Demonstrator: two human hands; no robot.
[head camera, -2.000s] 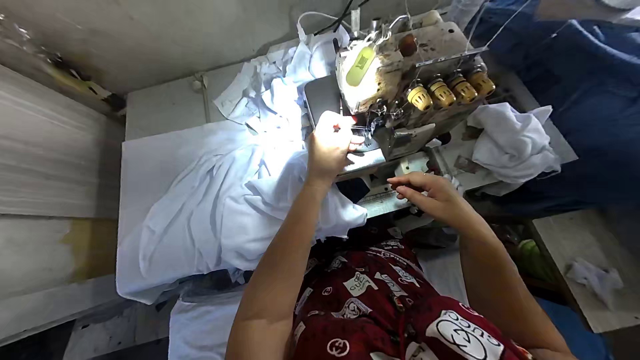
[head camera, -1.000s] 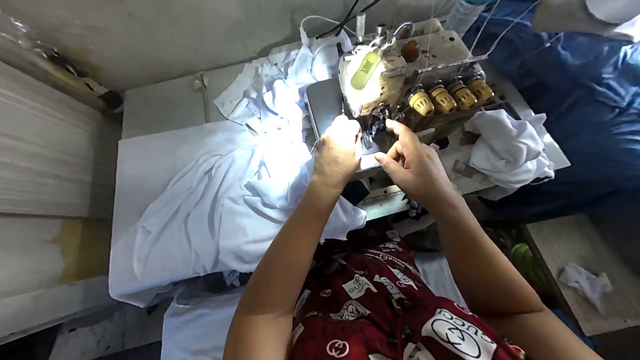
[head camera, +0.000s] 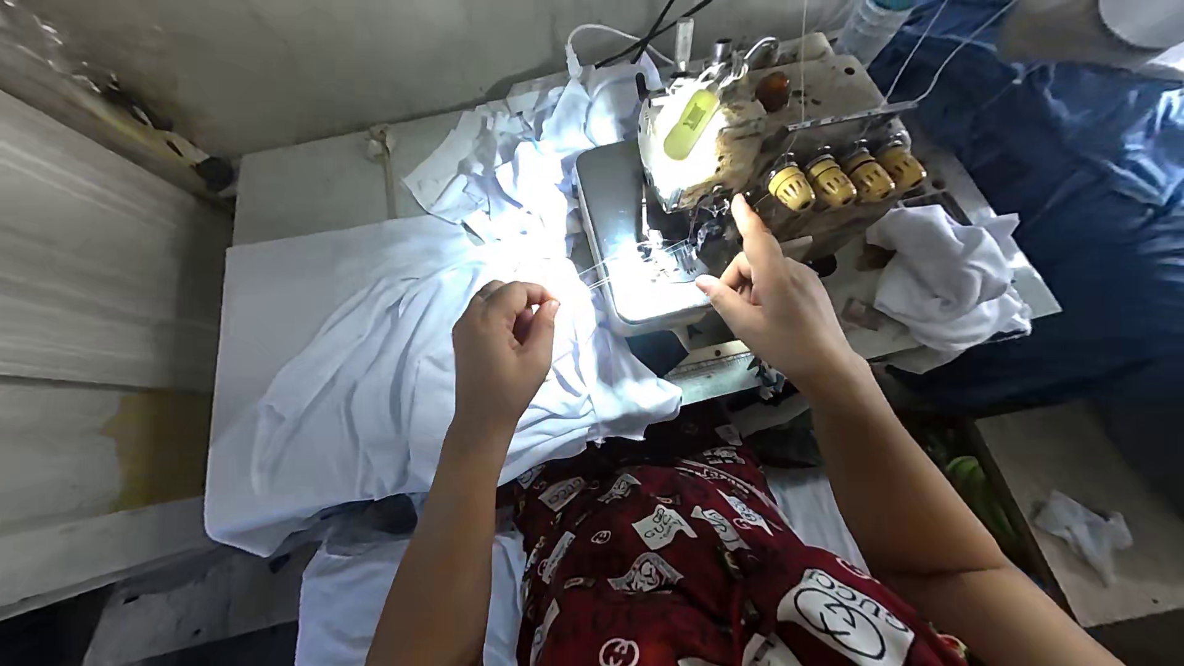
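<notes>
An overlock sewing machine (head camera: 703, 148) with several yellow tension dials (head camera: 830, 179) stands at the top, its needle area brightly lit. Thin white threads (head camera: 601, 274) run from the needle area to my left hand (head camera: 504, 347), whose thumb and index finger pinch their ends over the white cloth. My right hand (head camera: 782, 301) is at the machine's front, index finger raised to the parts right of the needle, thumb apart from it; nothing shows in its fingers. White fabric (head camera: 370, 361) lies in folds left of the machine.
A crumpled white cloth (head camera: 953, 277) lies right of the machine. White scraps (head camera: 462, 153) are heaped behind the fabric. Dark blue fabric (head camera: 1073, 185) hangs at the right. A plastic bottle (head camera: 874, 32) stands behind the machine.
My left hand has moved from the needle area to the left, drawing threads with it. My right hand first went up to the machine and remains there, its index finger now extended.
</notes>
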